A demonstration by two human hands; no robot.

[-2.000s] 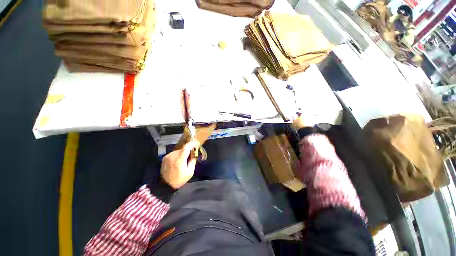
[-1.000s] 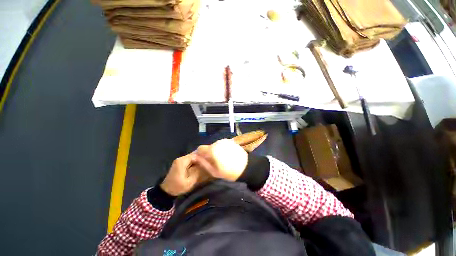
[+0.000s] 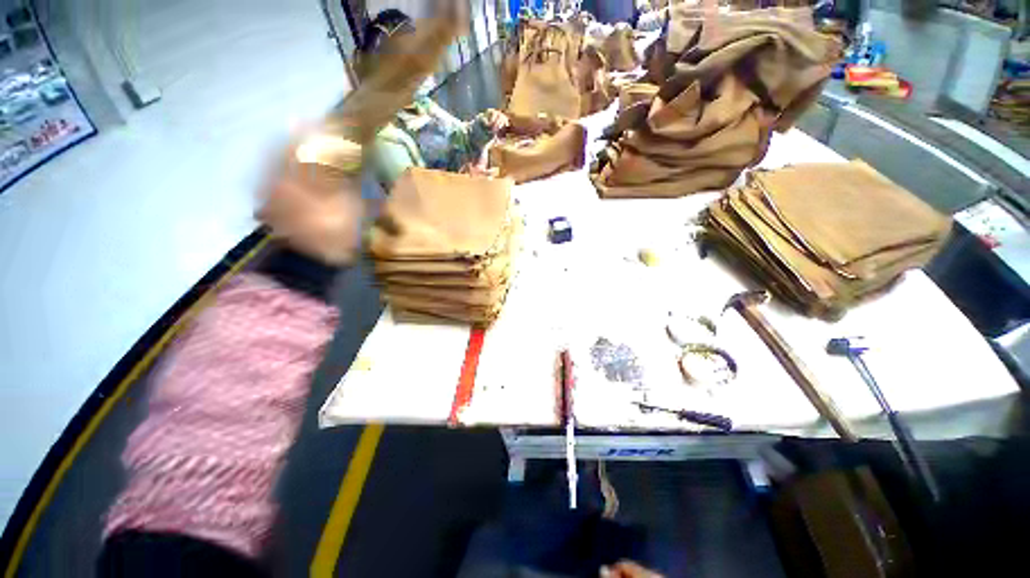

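Note:
My left hand [image 3: 311, 198] is raised at the upper left, blurred, shut on a brown bag piece [image 3: 401, 79] held up beside the left bag-piece stack [image 3: 446, 243]. Only a few fingertips of my right hand [image 3: 628, 570] show at the bottom edge; what they hold is hidden. The bench bar [image 3: 569, 435] juts from the table's front edge with its red-wrapped rear on the table. The wooden-handled hammer [image 3: 796, 367] and black-handled hammer [image 3: 887, 406] lie at the right. Two round fittings dishes [image 3: 708, 365] sit left of them.
The right bag-piece stack [image 3: 836, 231] and a brown heap [image 3: 712, 113] lie on the white table [image 3: 395, 390]. A black-handled tool [image 3: 689, 416] lies near the edge. A person [image 3: 424, 130] sits behind the left stack. A cardboard box [image 3: 836, 525] is below.
My left hand has risen from my lap to the upper left with the brown piece. My right hand has dropped to the frame's bottom edge. The view has tilted up to the far table.

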